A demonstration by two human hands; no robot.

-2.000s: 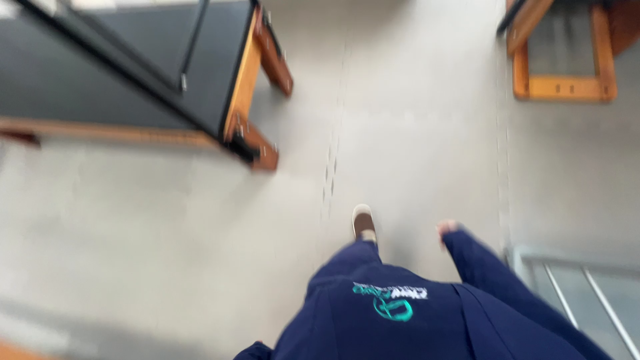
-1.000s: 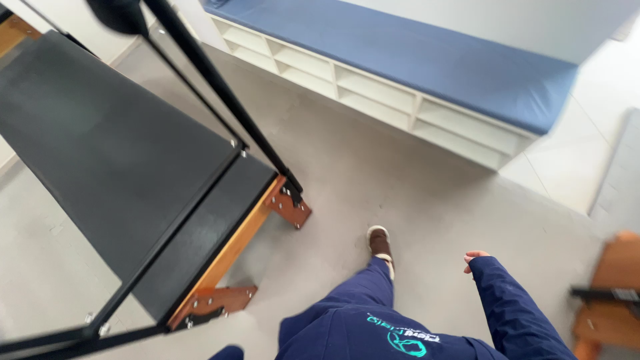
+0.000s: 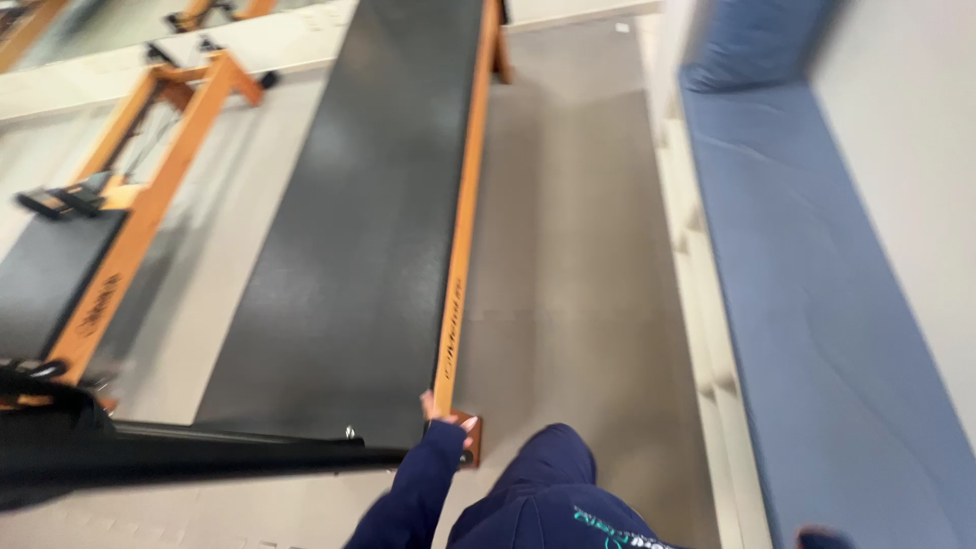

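My left hand, at the end of a navy sleeve, is on the near right corner of a long padded Pilates table. Its fingers are apart, with some on each side of the wooden side rail. Blur hides how firmly it touches. A black bar of the apparatus runs across the table's near end, just left of this hand. Only a sliver of my right hand shows at the bottom right edge, in front of the blue bench cushion; its fingers cannot be made out.
A wooden Pilates reformer stands at the left, beside a mirror. Grey floor lies between the padded table and the cushioned bench, which has white shelf compartments under it. A blue cushion rests at the bench's far end.
The view has turned a lot. My left hand now shows on the padded table's corner. My right hand, visible above the floor before, is now almost out of view.
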